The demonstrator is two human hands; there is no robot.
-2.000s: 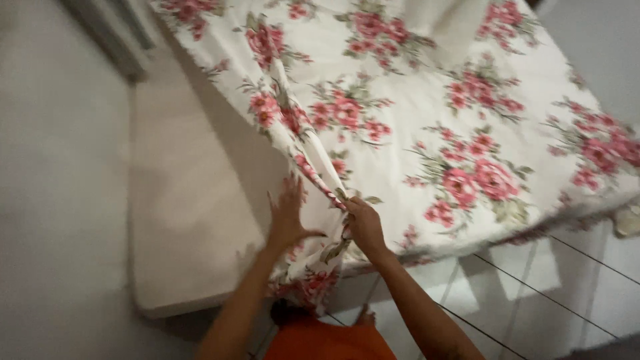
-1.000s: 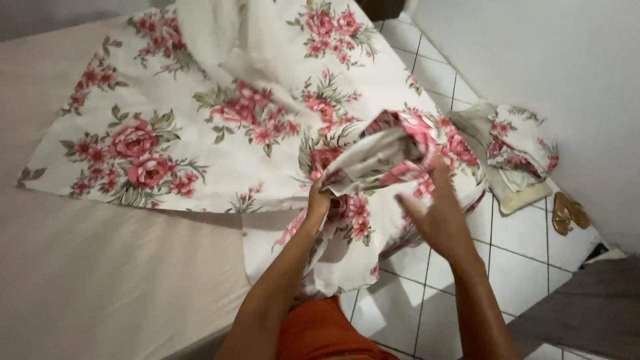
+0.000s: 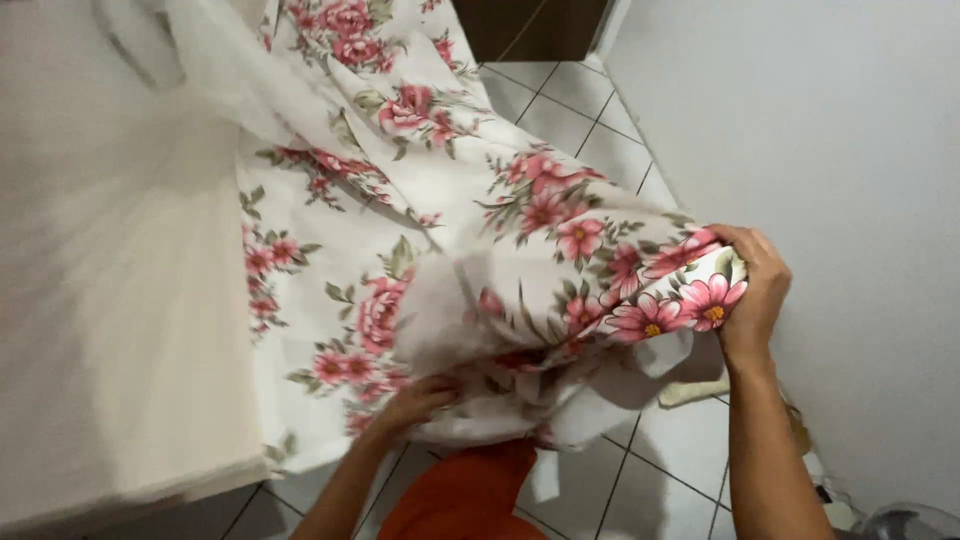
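A white floral sheet [image 3: 465, 187] with pink flowers hangs off the right side of the mattress [image 3: 172, 315], whose pale surface is bare on the left. At the right, my right hand [image 3: 750, 285] grips a bunched part of the sheet, held out near the wall. My left hand [image 3: 420, 405] is on the sheet's lower folds, close to my orange clothing; its fingertips are partly hidden and blurred, so its hold is unclear. A sheer whitish fabric [image 3: 240, 82] drapes across the top left.
A white wall [image 3: 840, 165] rises at the right. White floor tiles [image 3: 600, 142] with dark joints run between bed and wall. A dark brown panel [image 3: 536, 30] stands at the top. Part of a light mat [image 3: 686, 393] shows under my right forearm.
The sheet has come off much of the mattress, which it largely covered two seconds ago. My right hand, apart from the cloth a second ago, now holds it farther right. The view has turned strongly.
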